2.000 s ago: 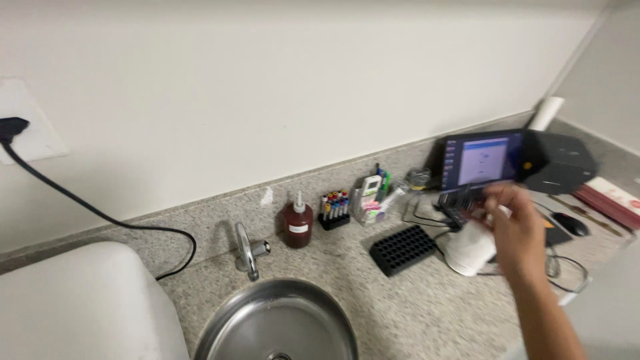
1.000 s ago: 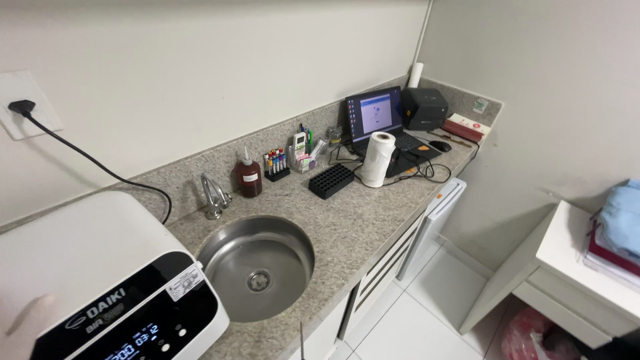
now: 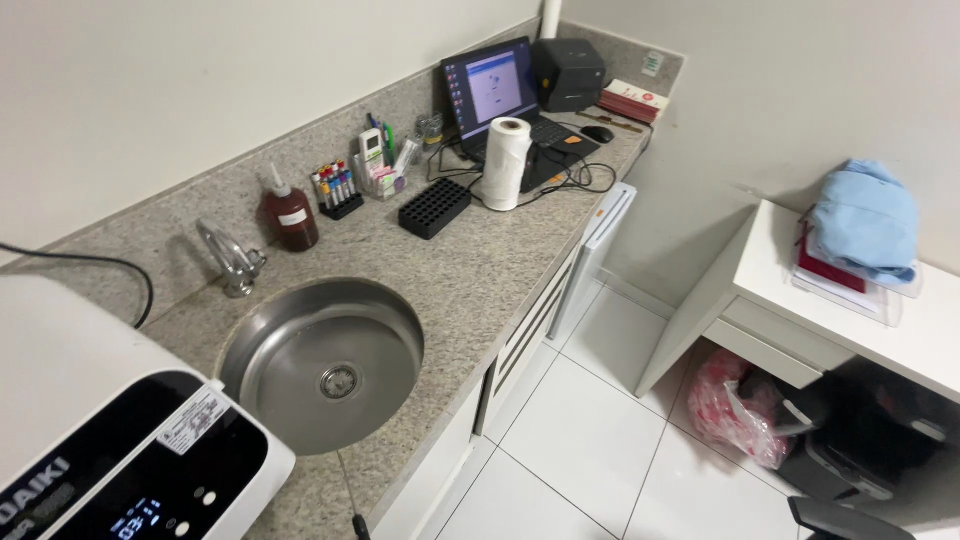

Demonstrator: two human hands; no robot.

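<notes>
Neither my left hand nor my right hand shows in the head view. A white Daiki machine (image 3: 112, 375) with a black control panel and lit display stands at the lower left, beside a round steel sink (image 3: 337, 382). Behind the sink are a chrome faucet (image 3: 231, 259) and a brown squeeze bottle (image 3: 294, 219). Farther right stand capped tubes in a small rack (image 3: 339, 196), a holder with pens (image 3: 381, 171), a black tube rack (image 3: 435, 208) and an upright roll of clear plastic bags (image 3: 505, 165). A laptop (image 3: 495, 90) sits open behind the roll.
A black label printer (image 3: 568, 75), a mouse (image 3: 597, 134) and stacked red and white booklets (image 3: 631, 103) occupy the counter's far end. Cables lie around the laptop. At right, a white desk (image 3: 765, 262) holds folded blue cloth (image 3: 866, 217); a plastic bag (image 3: 739, 409) is beneath it.
A hand was over the counter near the roll two seconds ago, and a blurred hand was at the machine's left one second ago. Now neither shows. The view has swung right and down.
</notes>
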